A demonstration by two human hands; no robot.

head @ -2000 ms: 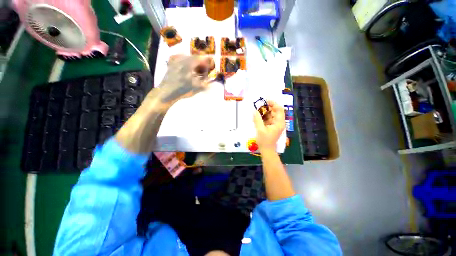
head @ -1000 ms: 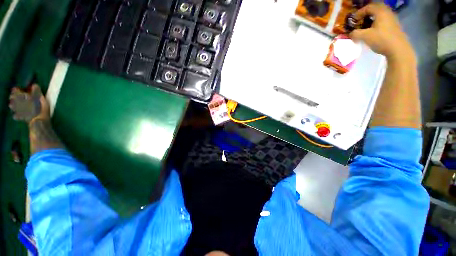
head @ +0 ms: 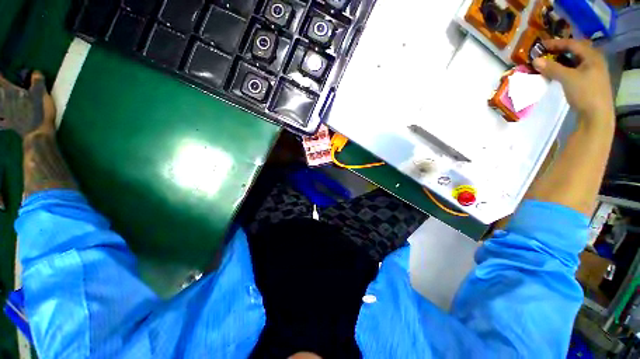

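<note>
My right hand (head: 582,80) is at the upper right, its fingertips closed on a small dark unit (head: 539,51) at an orange fixture (head: 525,50). Whether the unit is seated in the fixture is hidden. Other orange fixtures (head: 493,19) hold dark round parts. My left hand (head: 28,109) is over the green surface at the far left, partly cut off by the edge. Something dark is at its fingertips, and I cannot tell whether it is held. A black blister tray (head: 203,63) has dark square parts with pale rings (head: 264,43) in some pockets.
An orange block (head: 502,100) bears a white and pink pad (head: 526,92) on the white machine bed (head: 393,84). A red emergency stop (head: 465,197) is at the front corner. A yellow-orange plug (head: 340,143) and a red-and-white label (head: 317,147) are by the tray corner. A blue bin (head: 586,15) is at top right.
From two seconds ago, my view has turned and my left hand has moved from the fixtures to the far left. My right hand has gone from the machine's front right to a fixture.
</note>
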